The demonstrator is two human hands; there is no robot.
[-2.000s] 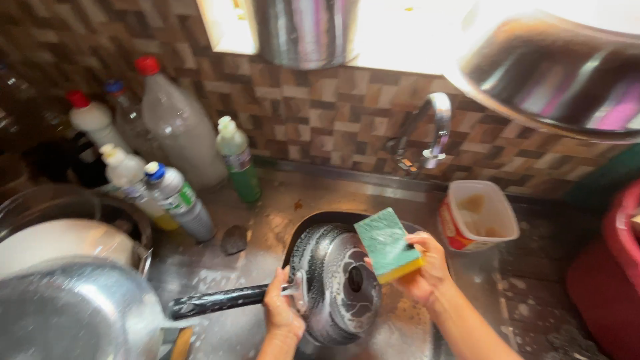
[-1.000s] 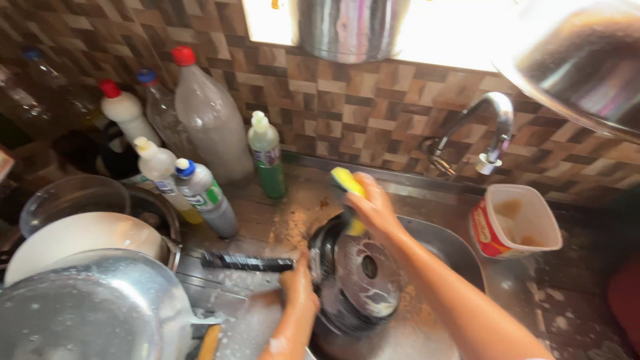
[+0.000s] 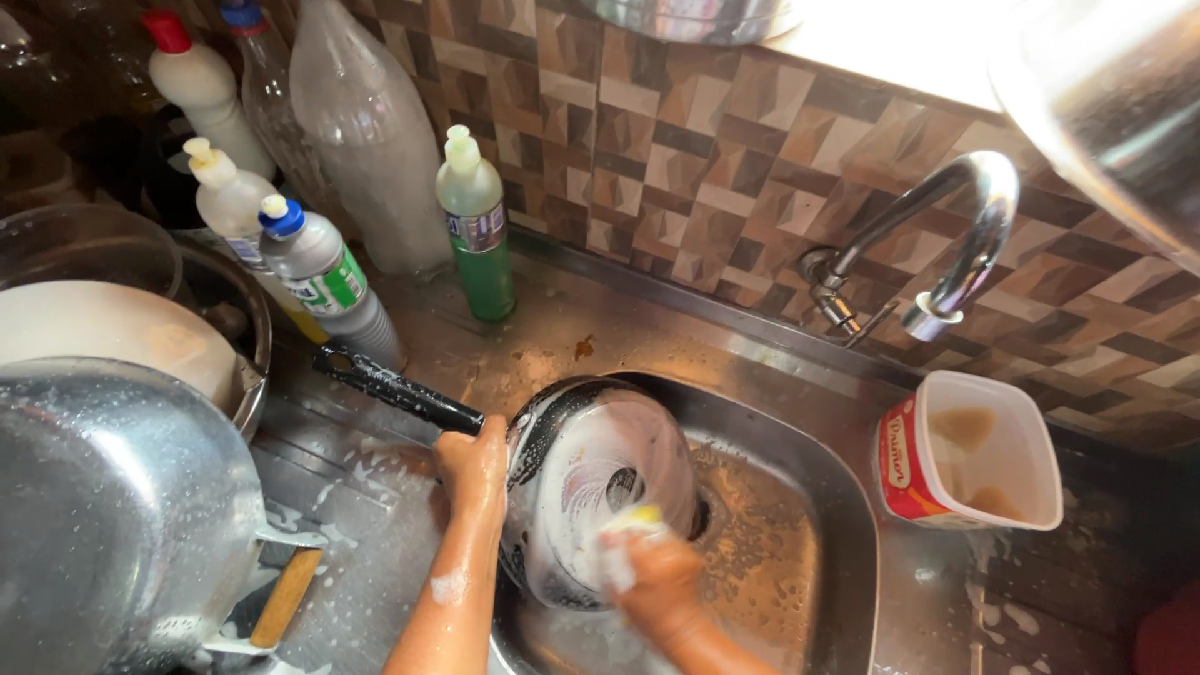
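Note:
A black-handled frying pan [image 3: 581,487] is tilted over the stainless steel sink basin [image 3: 844,525], its underside facing up and covered in white suds. My left hand [image 3: 475,469] grips it where the black handle [image 3: 403,389] meets the body; the handle points to the upper left. Blurred by motion, my right hand [image 3: 656,567] presses a sponge [image 3: 640,516] on the soapy underside, and only a yellow bit of the sponge shows between fingers and foam. Foam also clings to my left forearm.
Chrome faucet [image 3: 966,234] arches from the tiled wall. Right of the basin stands a plastic tub [image 3: 984,459] holding cloudy liquid. A green dish soap bottle [image 3: 478,234] and several other bottles line the back left. A large aluminium pot [image 3: 122,506] with a wooden-gripped handle occupies the left.
My right hand has moved from the pan's far edge to its near lower part with the sponge. The suds on the underside now cover more and look whiter. The view has moved closer.

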